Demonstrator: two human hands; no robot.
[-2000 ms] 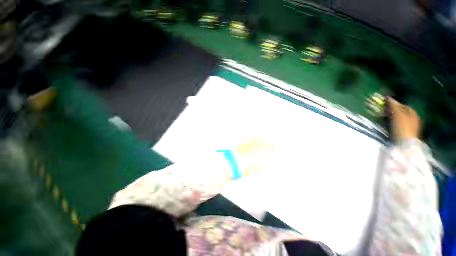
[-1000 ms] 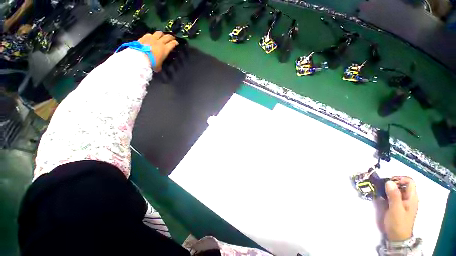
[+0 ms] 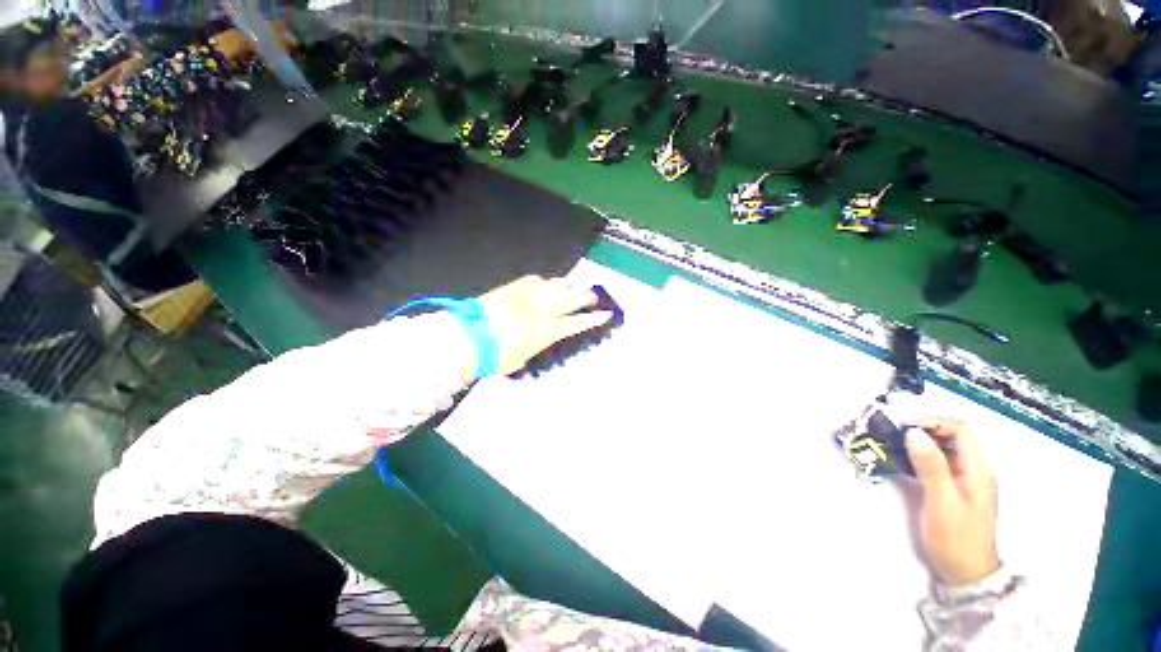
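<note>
My right hand (image 3: 957, 490) holds a black part of a corded unit over the white sheet (image 3: 751, 510) at the right. The unit's circuit board (image 3: 870, 446), with yellow and silver parts, sticks out left of the fingers. A black block (image 3: 905, 354) and a thin cord lie behind it, across the rail. My left hand (image 3: 535, 325), with a blue wrist band, is over the left end of the sheet, its fingers on a dark oblong piece (image 3: 595, 334), likely a row of black covers.
A green conveyor (image 3: 789, 242) beyond a worn whitish rail (image 3: 764, 288) bears several boards with black corded parts. A black mat (image 3: 471, 242) at left has dark parts at its far end. Another person (image 3: 83, 191) is at the far left, near a heap of parts.
My left hand has come from the mat's far end back to the sheet, with dark pieces now under its fingers. My right hand and the unit have shifted slightly left and up in view.
</note>
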